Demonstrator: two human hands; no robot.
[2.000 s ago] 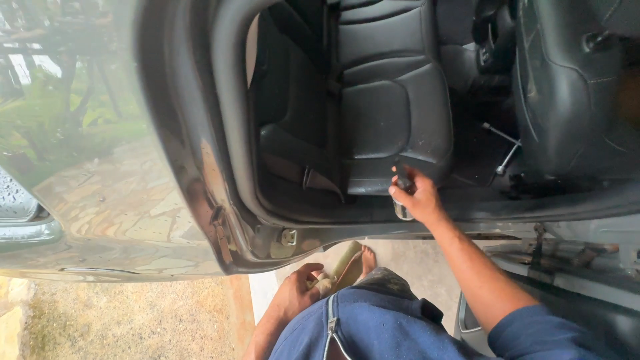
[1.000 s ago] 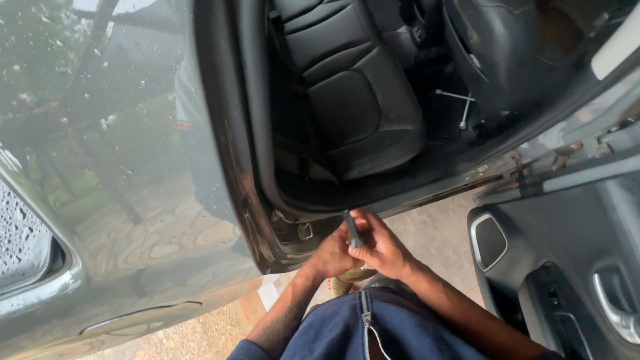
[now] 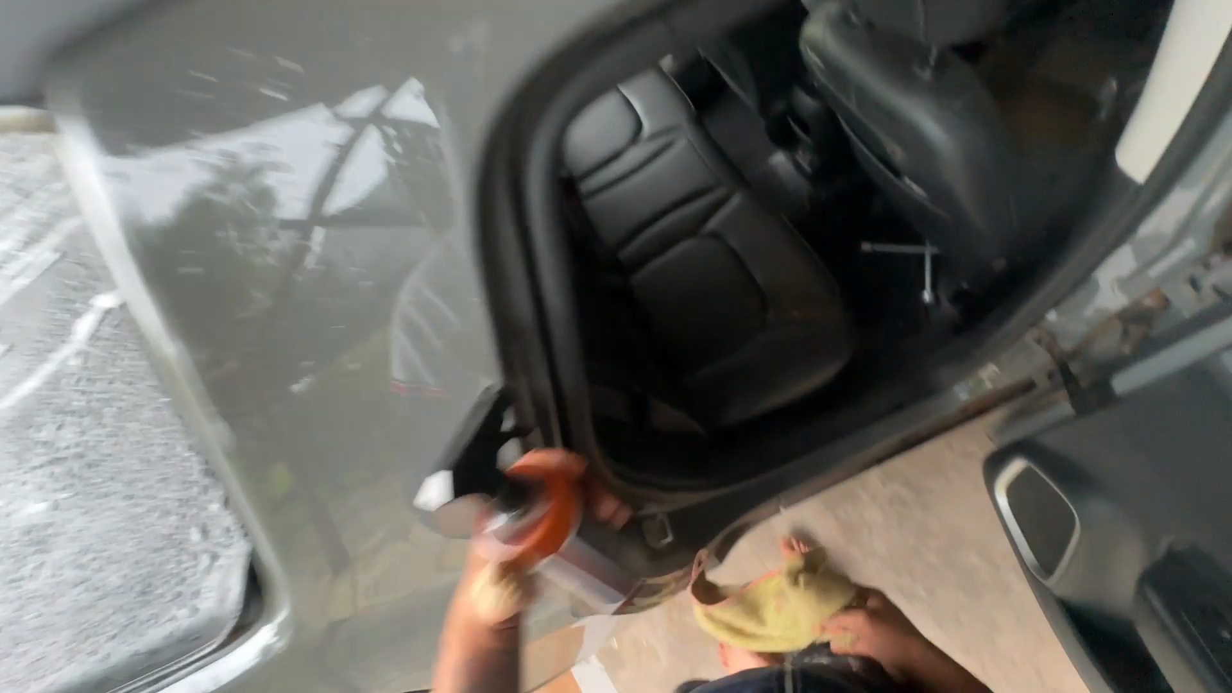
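Observation:
My left hand [image 3: 500,577] is raised beside the rear edge of the car's door opening, its fingers blurred by motion. It is around an orange and pale object [image 3: 544,510], perhaps a container, too smeared to name. A black object with a white end [image 3: 472,457] is just beyond it; whether the two are joined I cannot tell. Low in the view, my right hand [image 3: 871,626] grips a yellow cloth [image 3: 770,606], which hangs in front of my body. The wet grey car body panel [image 3: 318,385] is left of my left hand.
Inside the open doorway are a black leather rear seat [image 3: 731,298], a front seat [image 3: 914,125] and a metal cross wrench [image 3: 927,252] on the dark floor. The open door's inner panel [image 3: 1136,462] stands at the right. A wet car window [image 3: 125,433] is at the far left.
My hands were together a second ago around a small dark object and are now apart. The left hand has moved up to the left with the orange object; the right now holds the cloth.

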